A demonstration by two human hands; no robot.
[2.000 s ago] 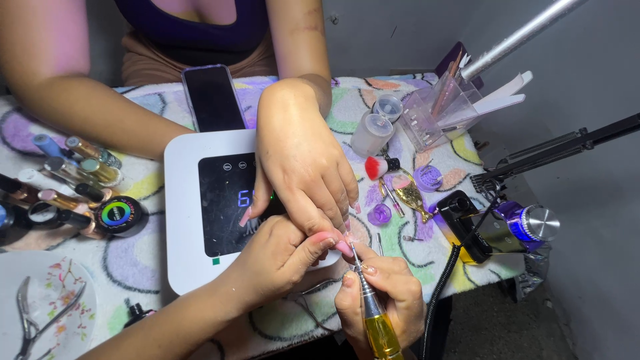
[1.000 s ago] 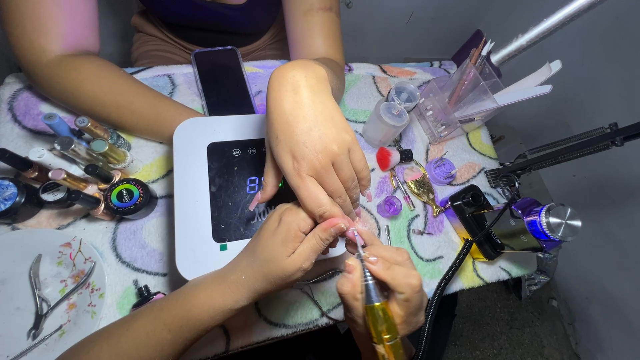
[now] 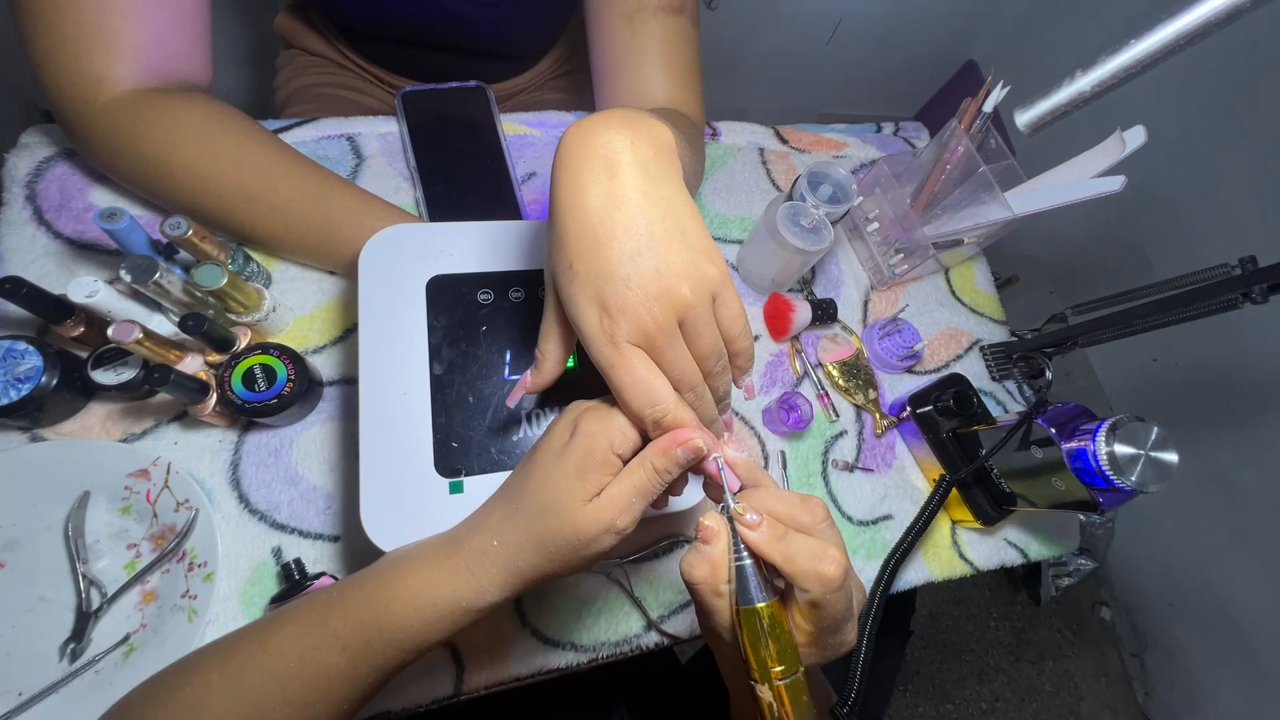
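My right hand (image 3: 800, 560) grips a gold electric nail drill (image 3: 765, 630) like a pen, its thin metal bit at a pink fingernail (image 3: 722, 472) of the other person. My left hand (image 3: 590, 480) pinches that finger between thumb and fingers, just above the bit. The other person's hand (image 3: 640, 270) lies palm down over a white nail lamp (image 3: 395, 400) with a lit display, long pink nails showing. That person's other arm (image 3: 250, 180) reaches behind the lamp, its hand hidden.
Nail polish bottles (image 3: 170, 300) crowd the left, above a floral plate (image 3: 40, 520) with cuticle nippers (image 3: 90, 590). At right are a clear organizer (image 3: 930, 220) with files, a red-tipped brush (image 3: 790, 316), the drill's control unit (image 3: 1050, 460) and its coiled cord (image 3: 890, 570). A phone (image 3: 460, 150) lies beyond the lamp.
The lamp's lit display reads differently. My hands stay around the same finger with the drill in my right hand, whose position has shifted slightly around the nail.
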